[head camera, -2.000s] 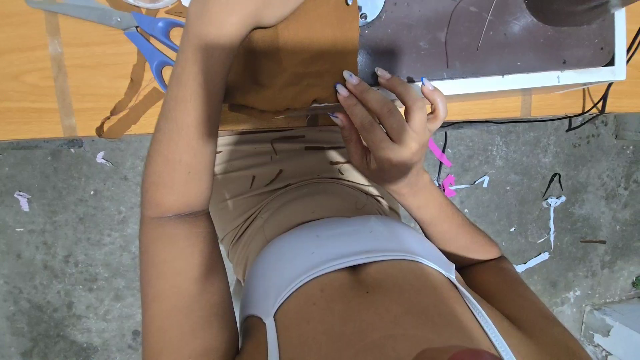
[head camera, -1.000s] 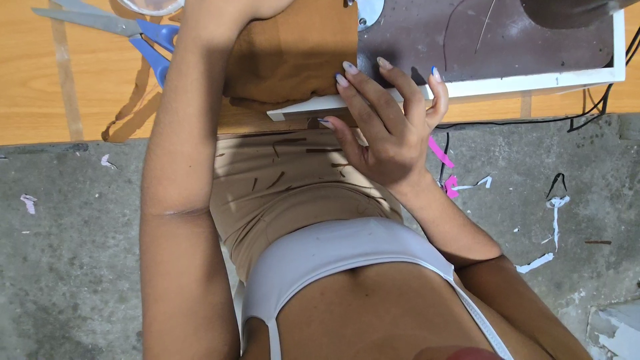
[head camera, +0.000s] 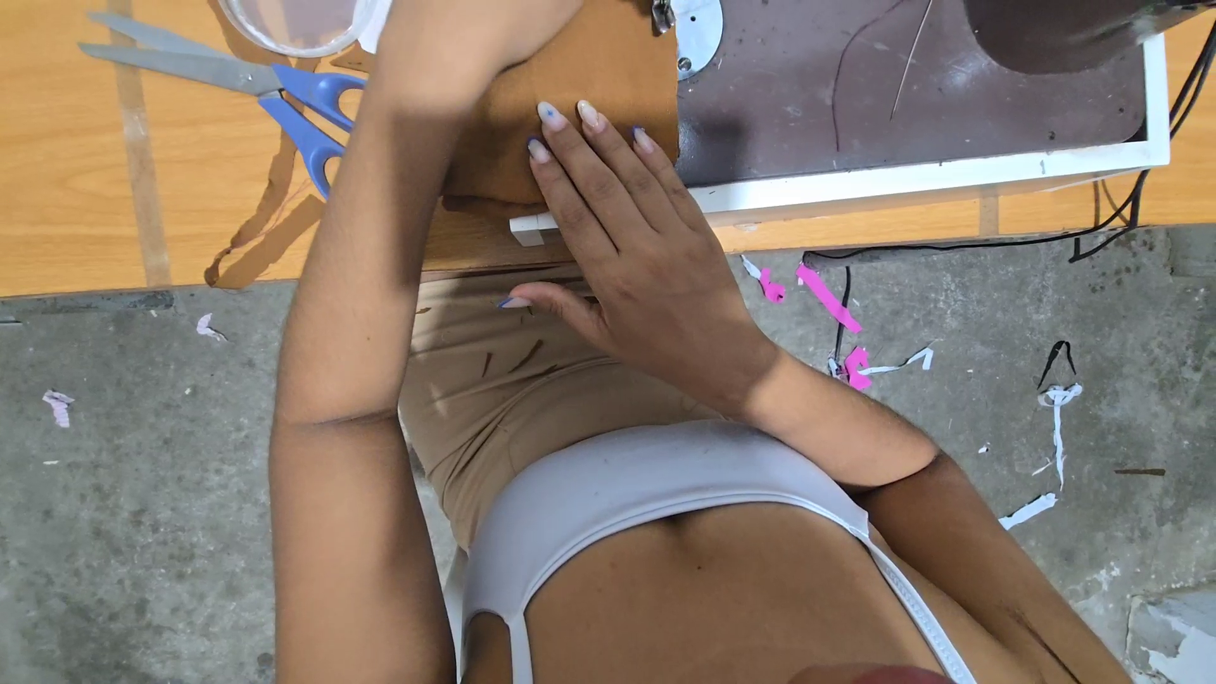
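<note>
Brown cloth (head camera: 589, 71) lies at the left end of a sewing machine's dark bed (head camera: 779, 85), its right edge beside the metal presser foot (head camera: 662, 17) and round plate (head camera: 698, 33). My left hand (head camera: 503, 33) rests at the cloth's upper left; its fingers are hidden or cut off by the top edge, so its grip cannot be told. Over the lower part of the cloth lies my right hand (head camera: 632, 214), palm down, fingers extended and slightly apart, thumb out past the table edge. Nothing shows held in it.
Blue-handled scissors (head camera: 256, 81) lie with blades apart on the wooden table (head camera: 57, 190), left of my left forearm, below a round clear container (head camera: 299, 24). The machine's dark arm (head camera: 1064, 33) stands at upper right. Black cables (head camera: 1135, 195) hang at the right; pink scraps (head camera: 826, 296) litter the concrete floor.
My right hand has moved from the cloth's lower right edge to lie flatter on the cloth, farther left. The cloth's lower edge, uneven before, is now partly under that hand. My left arm has barely moved.
</note>
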